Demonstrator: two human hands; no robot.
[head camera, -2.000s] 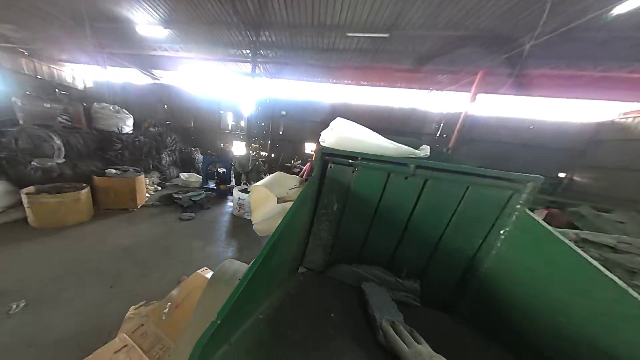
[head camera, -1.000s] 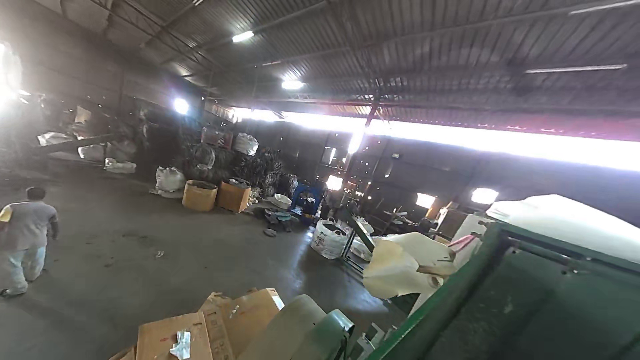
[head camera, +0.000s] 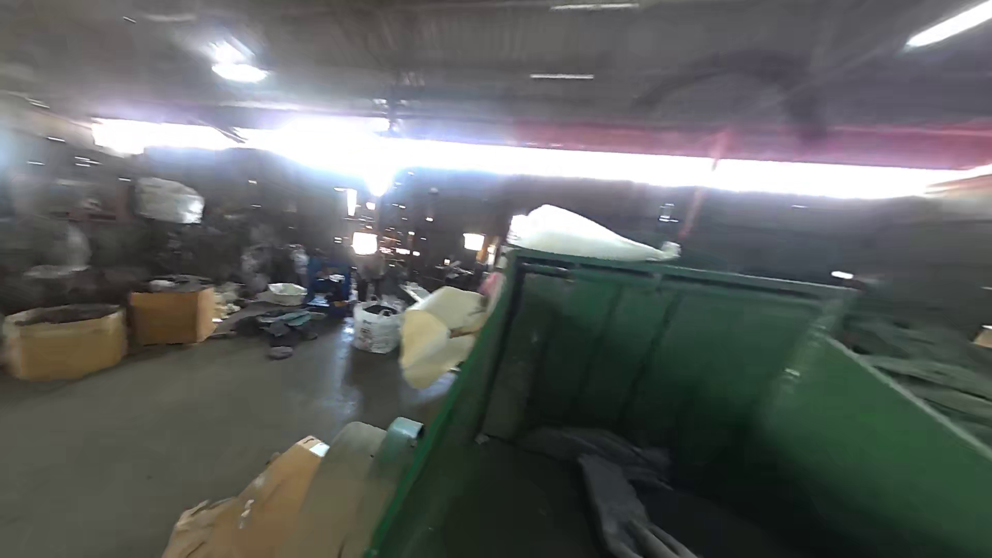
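A green metal bin (head camera: 674, 349) with high side walls fills the right half of the view. Dark grey cloth (head camera: 577, 443) lies inside at the foot of its back panel. A longer grey piece of fabric (head camera: 608, 492) runs from there toward the bottom edge. At its near end, light fingers of what appears to be my gloved right hand (head camera: 655, 539) touch it, blurred and cut off by the frame; whether they grip it cannot be told. My left hand is out of view. A white sack (head camera: 589, 236) rests on the bin's back rim.
Brown cardboard (head camera: 267, 496) and curved sheet pieces (head camera: 341, 480) stand left of the bin. Behind are a cream foam-like piece (head camera: 434, 333), a white bulk bag (head camera: 377, 329) and two large cardboard boxes (head camera: 66, 345). Heaped material (head camera: 922, 376) lies beyond the right wall.
The view has swung left and back to the bin. The walking person seen at the far left one second ago is out of view now.
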